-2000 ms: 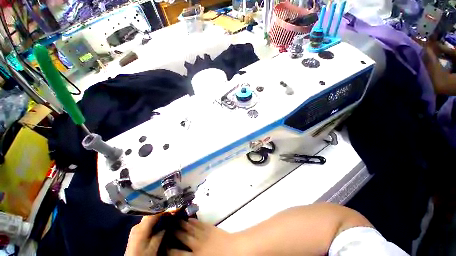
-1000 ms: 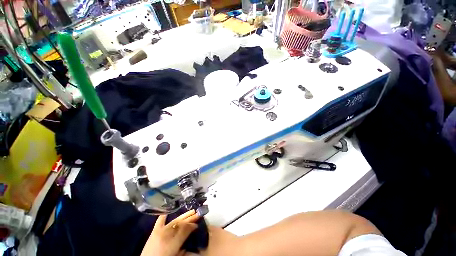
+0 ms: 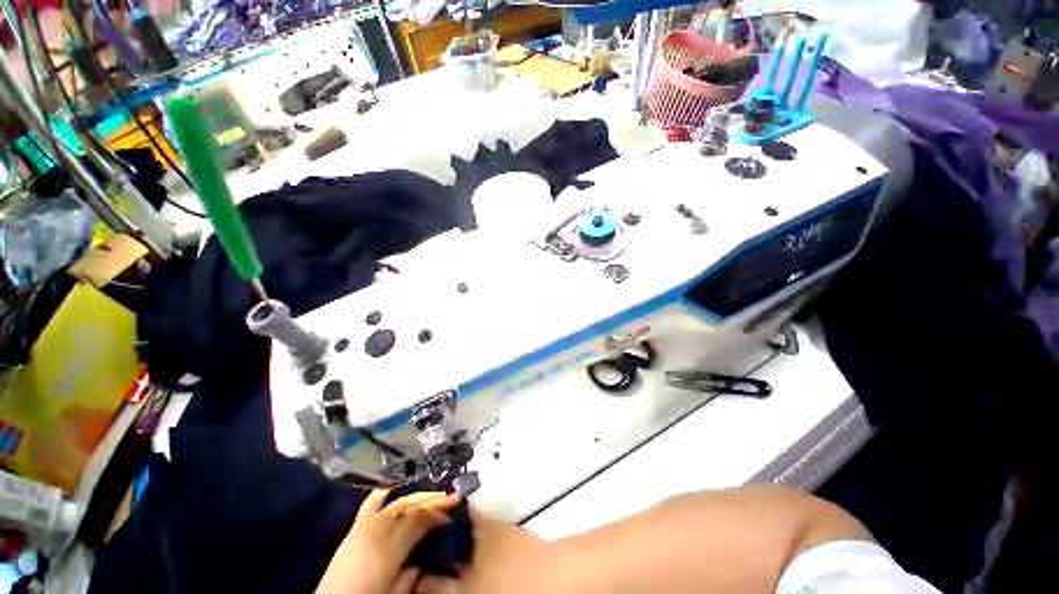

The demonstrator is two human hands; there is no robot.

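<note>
A white sewing machine (image 3: 523, 337) with a blue stripe lies across the view. Dark cloth (image 3: 256, 487) spreads behind and left of its head, with a small fold by the needle area. My left hand (image 3: 389, 540) is at the bottom, just below the metal presser parts (image 3: 441, 447), its fingers on the fold of dark cloth. My right hand (image 3: 494, 559) is beside it, right of the fold; its fingers are hidden and the bottom edge cuts it off. The needle tip is hidden.
Black-handled scissors (image 3: 621, 367) and thread snips (image 3: 720, 383) lie on the bed under the arm. A green-handled screwdriver (image 3: 215, 186) stands at the head's left end. A pink basket (image 3: 697, 81) is behind. More dark cloth (image 3: 941, 348) hangs at the right.
The view has shifted, so the machine appears further right than two seconds ago. My left hand has moved over the cloth fold by the needle area; my right fingers, visible earlier, are now hidden.
</note>
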